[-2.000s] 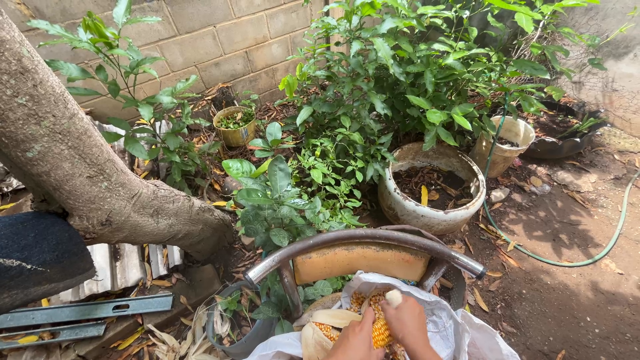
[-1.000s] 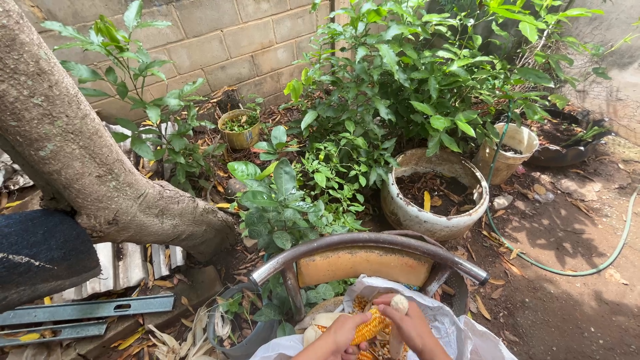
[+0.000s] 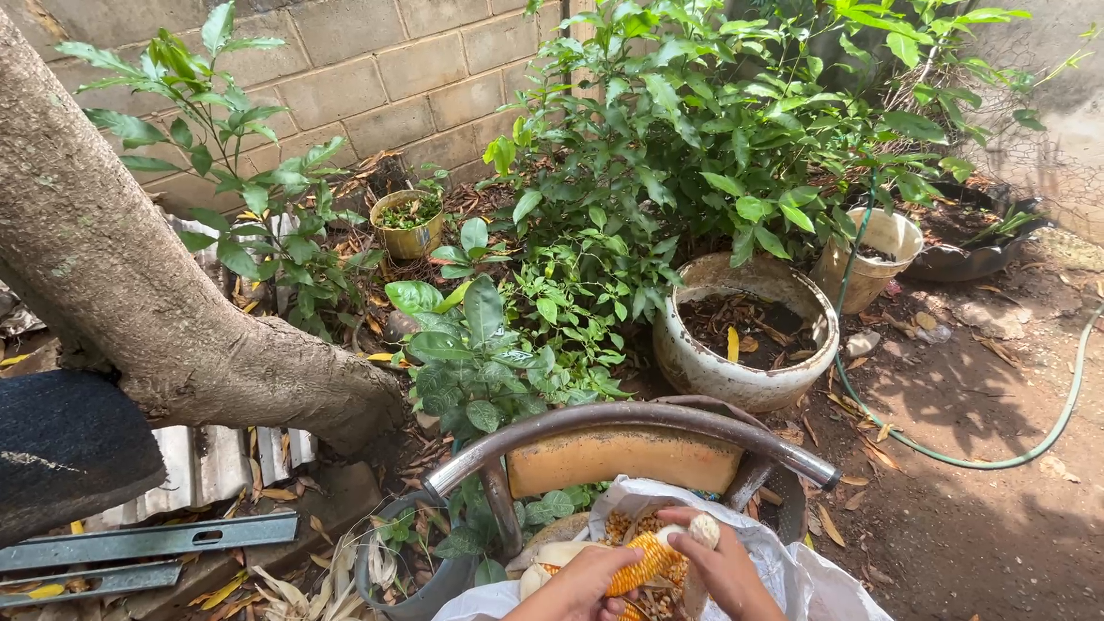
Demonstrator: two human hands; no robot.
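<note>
An ear of yellow corn, its kernels partly off at the upper end, lies between my hands at the bottom centre. My left hand is closed round its lower part. At the other end, my right hand grips a pale, bare cob end. Under the hands, a white woven sack holds loose corn kernels and more ears with pale husk. The sack rests on a chair with a curved metal rail. My fingertips are partly hidden.
Behind the chair stand a round white planter, leafy shrubs and a small yellow pot. A tree trunk leans at left above metal channels. A grey bucket stands beside the chair. A green hose curves over soil at right.
My hands have shifted on the corn over the sack. Two seconds ago they were close together over an ear; now the ear lies slanted between them, more of its yellow kernels in view.
</note>
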